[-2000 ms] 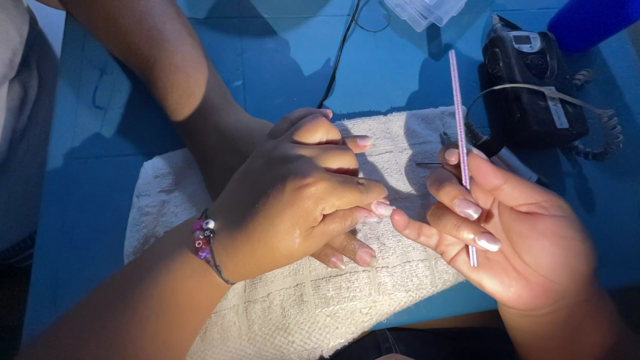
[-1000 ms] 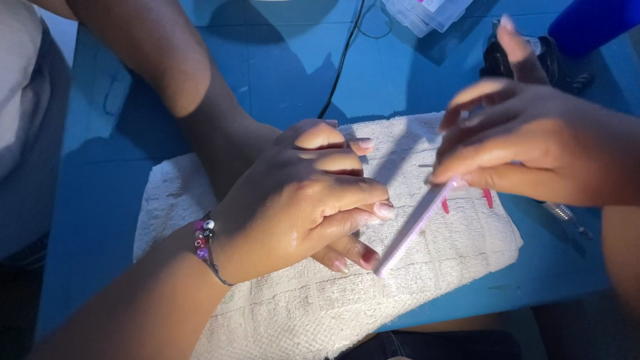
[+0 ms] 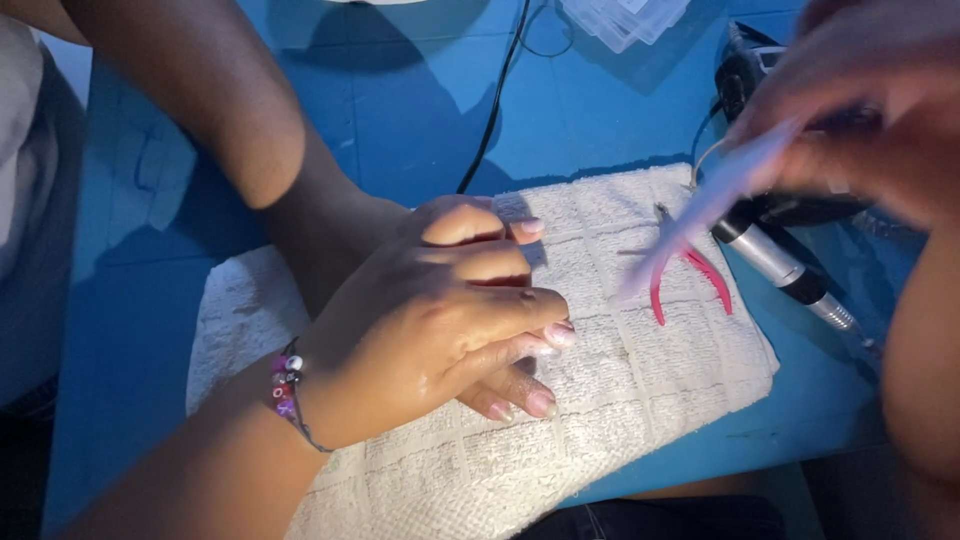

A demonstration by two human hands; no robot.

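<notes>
My left hand [image 3: 435,322], with a beaded bracelet [image 3: 285,386] on its wrist, is closed around fingers of another person's hand [image 3: 517,390]. That hand rests on a folded white towel [image 3: 600,435], mostly hidden under mine. One of its fingertips is pinched between my left thumb and index finger. My right hand [image 3: 862,112], blurred, is raised at the upper right and holds a pale pink nail file [image 3: 705,202] that slants down over the towel. Below the file lie cuticle nippers with red handles [image 3: 705,274], partly covered by it.
On the blue table [image 3: 420,112], a nail drill handpiece [image 3: 772,262] lies right of the towel, near a black control unit [image 3: 739,75] largely behind my right hand. A black cable [image 3: 495,112] runs down to the towel. A clear plastic case [image 3: 630,19] is at the top edge.
My right hand, palm up at the lower right at first, has turned over and moved up and right with the file, away from the held fingers. My left hand keeps its hold.
</notes>
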